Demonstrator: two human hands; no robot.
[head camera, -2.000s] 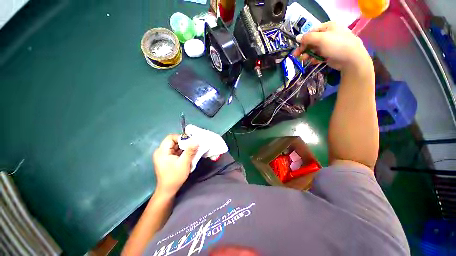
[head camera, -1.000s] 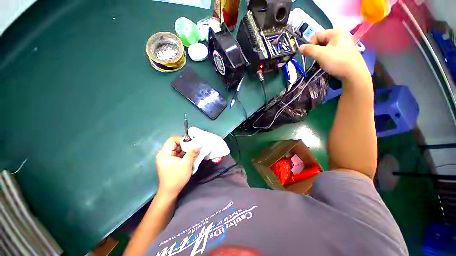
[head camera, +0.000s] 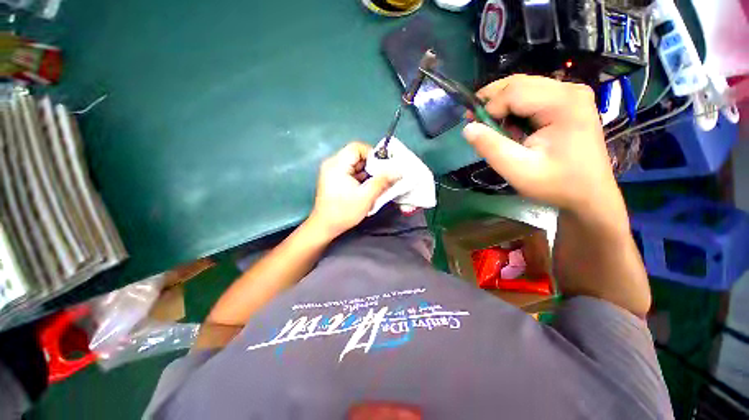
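My left hand (head camera: 349, 184) is closed round a soldering iron (head camera: 393, 131) wrapped in a crumpled white cloth (head camera: 411, 176). The iron's thin end points up and away from me. My right hand (head camera: 542, 135) holds dark pliers with green handles (head camera: 470, 100). The pliers' jaws grip a small metal barrel-like piece (head camera: 419, 75) just beyond the iron's thin end, above the phone. Whether the piece touches the iron is hard to tell.
A smartphone (head camera: 439, 102) lies on the green bench (head camera: 230, 98). The black soldering station (head camera: 542, 37) is at the upper right. Stacked trays (head camera: 62, 189) stand at the left. A cardboard box (head camera: 464, 238) and blue stools (head camera: 694, 242) are below the bench edge.
My right hand has moved left from the station to beside the iron, with the pliers now gripping a metal piece. The view has shifted, showing more of the tray stack.
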